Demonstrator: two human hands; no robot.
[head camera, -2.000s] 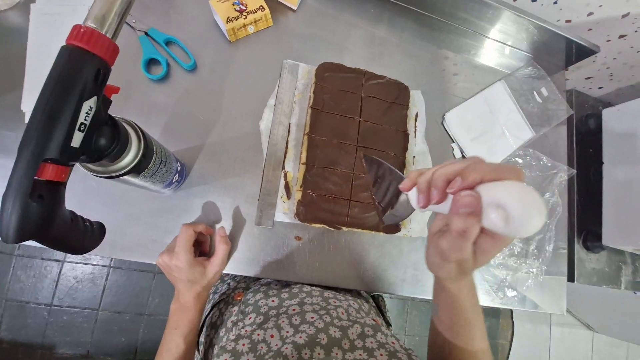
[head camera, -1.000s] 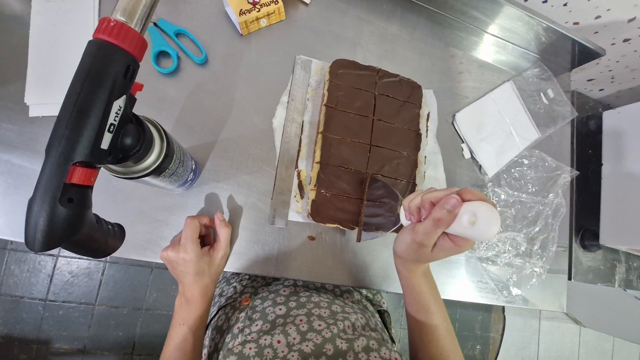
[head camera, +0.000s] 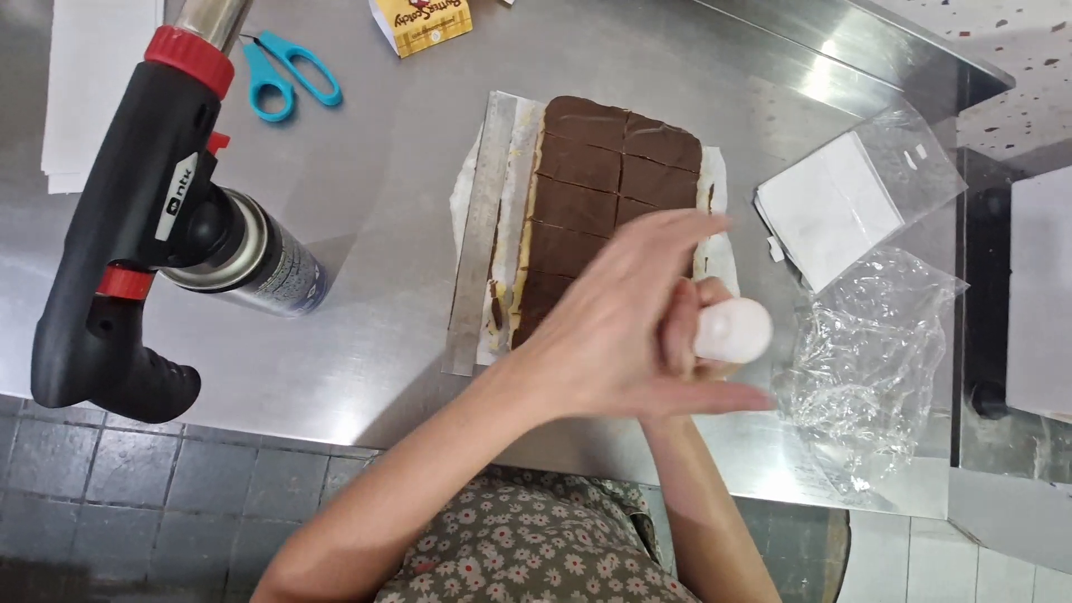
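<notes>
A chocolate-topped slab (head camera: 578, 159), scored into several bars, lies on white paper (head camera: 718, 180) in the middle of the steel table. Blurred by motion, my left hand (head camera: 611, 327) reaches across the slab's near part, fingers and thumb apart, around my right hand and holding nothing that shows. My right hand (head camera: 682, 327) is closed on the white handle (head camera: 734, 330) of a knife or spatula; its blade is hidden behind my hands. Along the slab's left side lies a metal ruler (head camera: 481, 243), with trimmed scraps beside it.
A black and red blowtorch (head camera: 126, 209) on a gas can (head camera: 285, 268) stands at left. Blue-handled scissors (head camera: 293, 75), white sheets (head camera: 100, 84) and a yellow box (head camera: 423, 25) lie farther back. At right are white papers (head camera: 829, 209) in a plastic bag and crumpled clear plastic (head camera: 871, 368).
My left hand has moved right, from beside the table's front edge to over the slab and next to my right hand. The blade, seen at the slab's near end before, is now hidden.
</notes>
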